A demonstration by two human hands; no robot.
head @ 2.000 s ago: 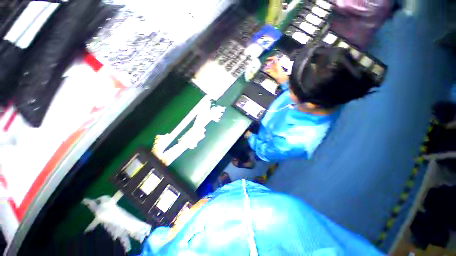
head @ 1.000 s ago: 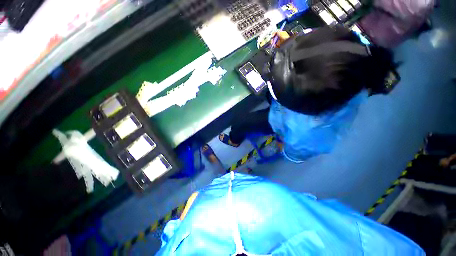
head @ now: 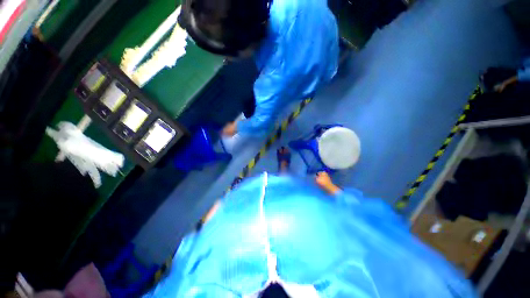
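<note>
A black tray with several open phone units lies tilted on the green bench, away from my hands. My right hand is small, just beyond my blue smock and near a round stool; its fingers are too unclear to read. My left hand shows only as a blurred bit of skin at the left edge of my smock. The rest of it is hidden. Neither hand touches the tray.
A white-topped stool stands close to my right hand. A blue stool is by the bench. A person in a blue smock stands ahead. White strips lie beside the tray. A metal-framed rack is at right.
My view has swung away from the bench, and the tray sits higher in the picture. The other person's head and body have shifted left. The white-topped stool and my right hand have come into view.
</note>
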